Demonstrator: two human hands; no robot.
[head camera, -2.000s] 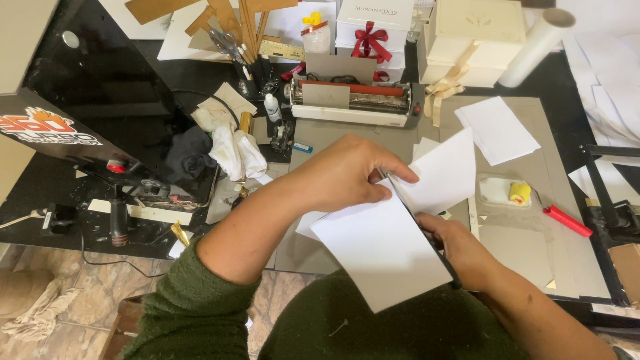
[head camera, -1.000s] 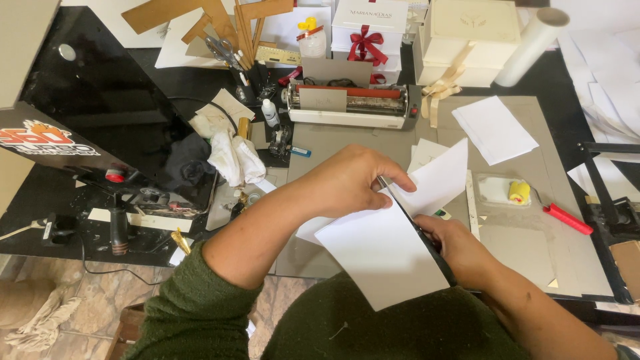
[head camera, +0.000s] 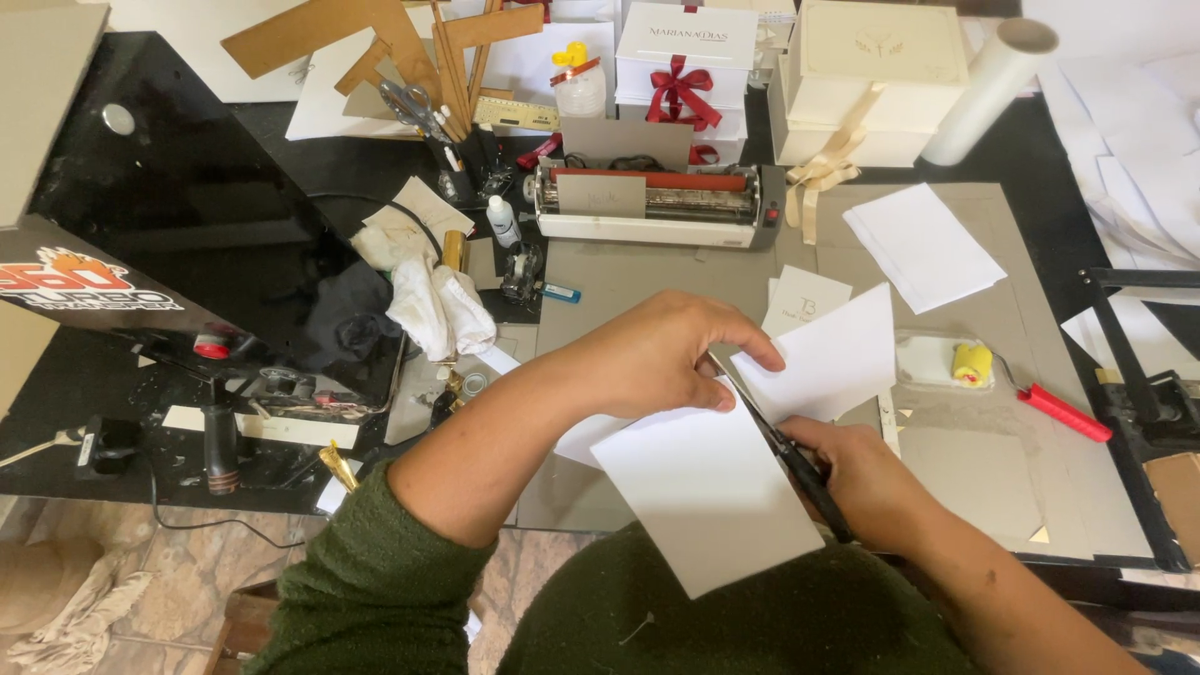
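My left hand (head camera: 670, 361) reaches across from the left, its thumb and fingers on white paper (head camera: 708, 492) near the scissors' tips. Dark-handled scissors (head camera: 797, 464) are gripped in my right hand (head camera: 858, 478), and their blades lie along the right edge of the large sheet. Beyond the blades, a second white piece (head camera: 830, 356) stands up at an angle under my left fingertips. Whether the two pieces are still joined is unclear. Behind them lies a small card (head camera: 808, 298) bearing writing. More white sheets (head camera: 923, 246) rest on the grey board.
A roller machine (head camera: 652, 208) stands at the back centre, beside ribboned white boxes (head camera: 684, 61). At left is a black heat press (head camera: 206, 216) with a white cloth (head camera: 436, 305) nearby. A red-handled paint roller (head camera: 1064, 412) and a cutter arm (head camera: 1125, 347) are at right.
My hands keep nearly the same pose on the paper and scissors. The upright paper piece at the right has shifted and tilted a little.
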